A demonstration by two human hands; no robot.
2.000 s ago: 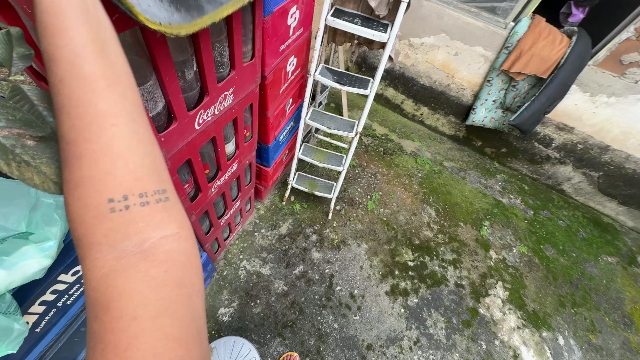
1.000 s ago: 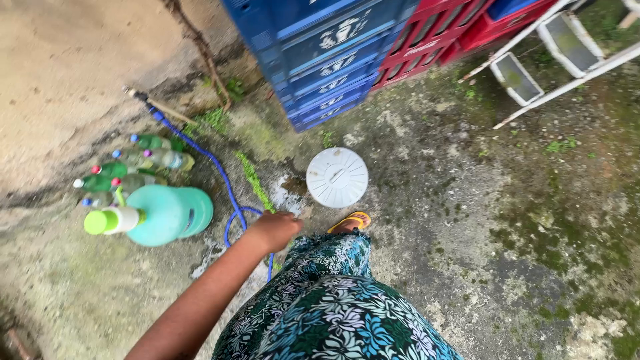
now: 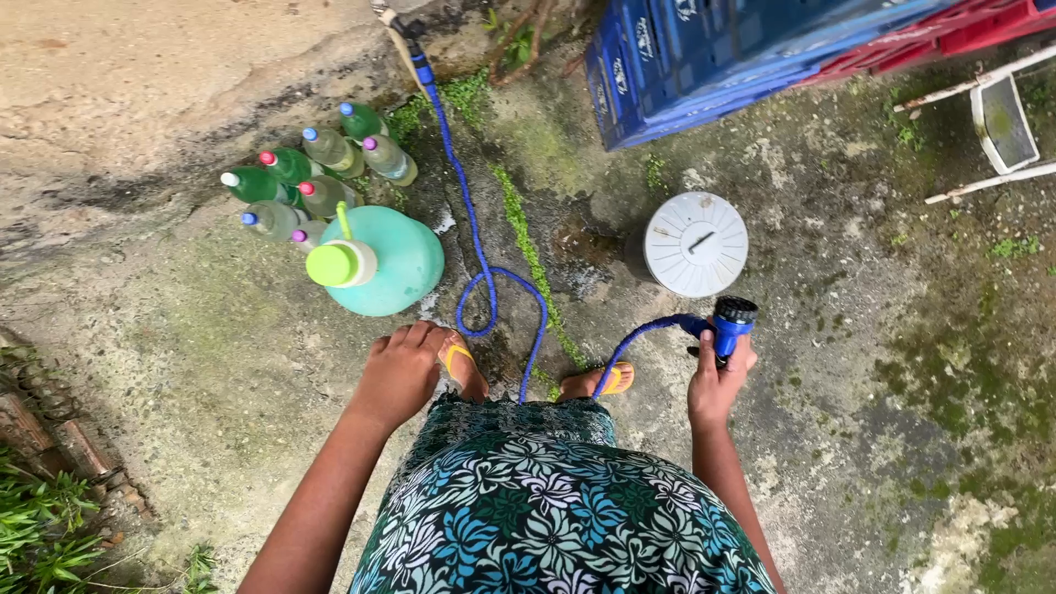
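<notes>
My right hand point(image 3: 716, 381) grips a blue and black hose spray nozzle point(image 3: 730, 326), its black head pointing away from me. From the nozzle a blue hose point(image 3: 464, 194) runs left past my feet, makes a loop on the ground and goes up to a fitting by the wall. My left hand point(image 3: 402, 373) hangs over my left foot with its fingers curled; whether anything is in it cannot be seen. Just beyond that hand stands a large teal jug point(image 3: 394, 260) with a lime green cap. A round bin with a grey ribbed lid point(image 3: 697, 244) stands beyond the nozzle.
Several capped plastic bottles point(image 3: 330, 153) stand between the jug and the wall point(image 3: 148, 74). Stacked blue crates point(image 3: 652, 74) and red crates point(image 3: 924, 41) rise at the upper right, near a metal stepladder point(image 3: 1002, 124). Moss and weeds grow on the concrete. Bricks point(image 3: 33, 433) lie at far left.
The view has swung left and down from the ladder. My right hand, unseen one second ago, now shows with the spray nozzle in it.
</notes>
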